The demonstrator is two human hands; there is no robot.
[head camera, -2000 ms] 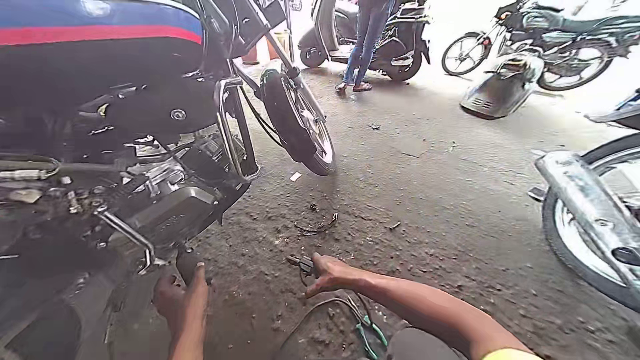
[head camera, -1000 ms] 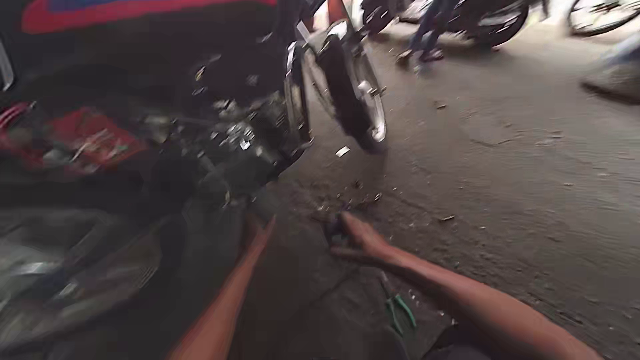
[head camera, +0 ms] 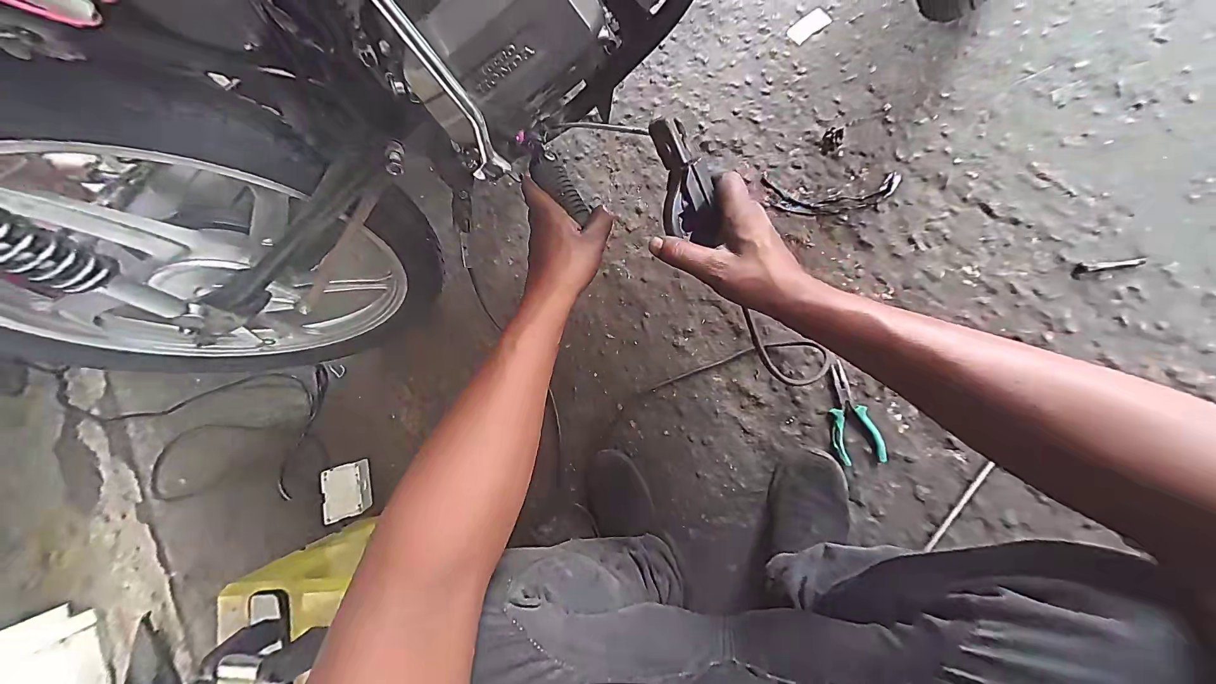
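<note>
My left hand [head camera: 567, 242] is closed around a ribbed black rubber footrest [head camera: 562, 190] under the motorcycle engine [head camera: 513, 66], beside a chrome lever [head camera: 451, 90]. Right of it, my right hand [head camera: 746, 242] grips a black clamp-type holder [head camera: 689, 185], which looks like a welding electrode holder. From the holder's jaws a thin rod [head camera: 598, 126] reaches left to the inner end of the footrest; whether it touches is unclear. A cable [head camera: 788, 380] loops on the ground below my right hand. Green-handled pliers [head camera: 858, 435] lie near that loop.
The motorcycle's rear wheel [head camera: 380, 313] stands at left. Loose dark wires [head camera: 826, 204] and a small metal piece [head camera: 1110, 267] lie on rough ground at right. Another cable [head camera: 218, 385], a small white box [head camera: 347, 491] and a yellow object [head camera: 294, 579] are at lower left.
The view has swung down toward my hands and legs. My left hand, beside the footrest area two seconds ago, now shows closed on the footrest. My right hand still holds the dark holder.
</note>
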